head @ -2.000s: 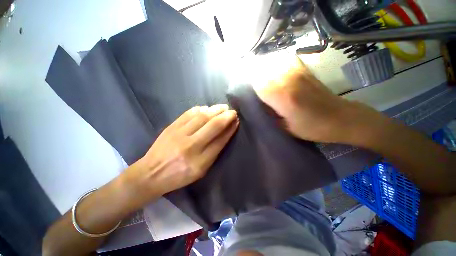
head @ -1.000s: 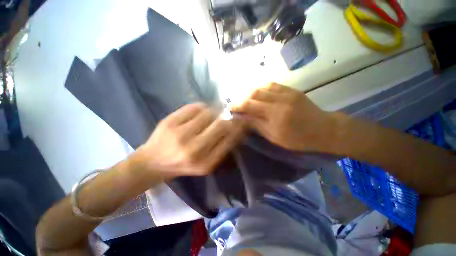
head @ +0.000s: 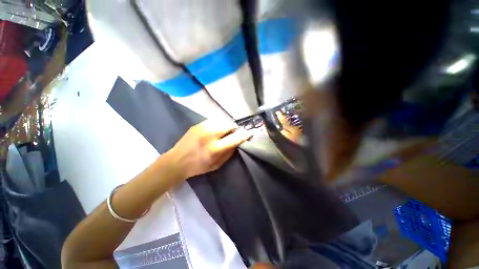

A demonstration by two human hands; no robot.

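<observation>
A dark grey garment panel (head: 262, 194) lies under the white sewing machine head (head: 220, 58) and drapes over the table's front edge towards the lap, with folds. Pale cloth (head: 202, 231) shows under its left side. My left hand (head: 205, 149) has its fingers together, gripping the panel left of the needle area. My right hand (head: 288, 128) is mostly hidden behind the machine head and a large blurred dark shape; only some fingers show by the needle area, and its grip cannot be made out.
The white table (head: 79, 126) carries a printed ruler (head: 157, 255) on its front edge. Dark grey pieces (head: 47, 215) hang at the left edge. A blue plastic crate (head: 423, 223) is at the lower right. Something red (head: 13, 63) is at the upper left.
The view has shifted so the machine head now covers the upper middle, hiding the scissors. A dark blurred shape has come in at right. Both hands remain near the needle area.
</observation>
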